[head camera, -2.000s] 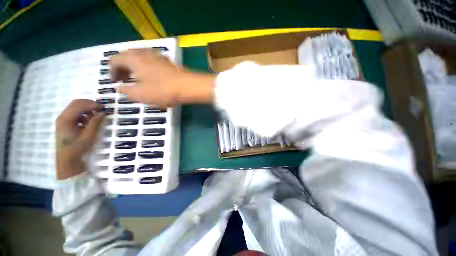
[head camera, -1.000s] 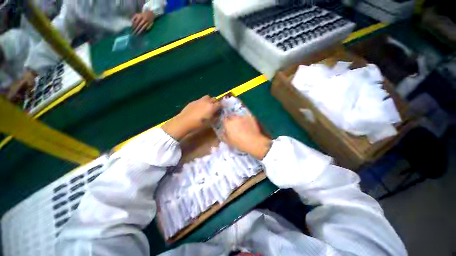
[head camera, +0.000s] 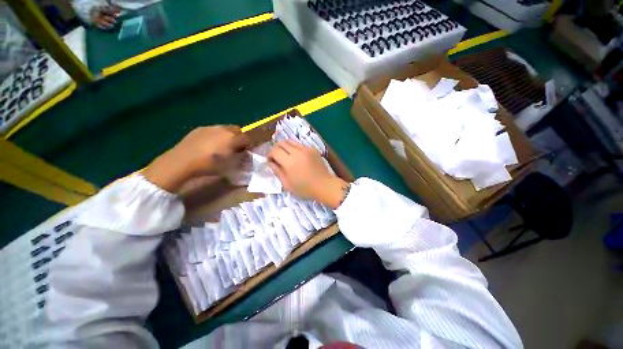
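The shallow brown carton lies before me, with wrapped white packets standing on edge in tight rows along its near side and more at its far right corner. A white wrapping sheet is between my hands over the carton. My left hand is blurred, with fingers curled at the sheet's left side; its grip is unclear. My right hand has its fingertips closed on the sheet's right side, beside the far packets. No dark part shows between the hands.
A deep carton heaped with loose white sheets stands right. Behind it is a white tray block with dark parts. The slotted tray is at lower left, partly behind my sleeve. A yellow post stands left; another person's hand shows far left.
From the slotted tray, both hands moved over the carton. Since one second ago, my left hand has shifted left and a white sheet shows between the hands. The camera view has turned right.
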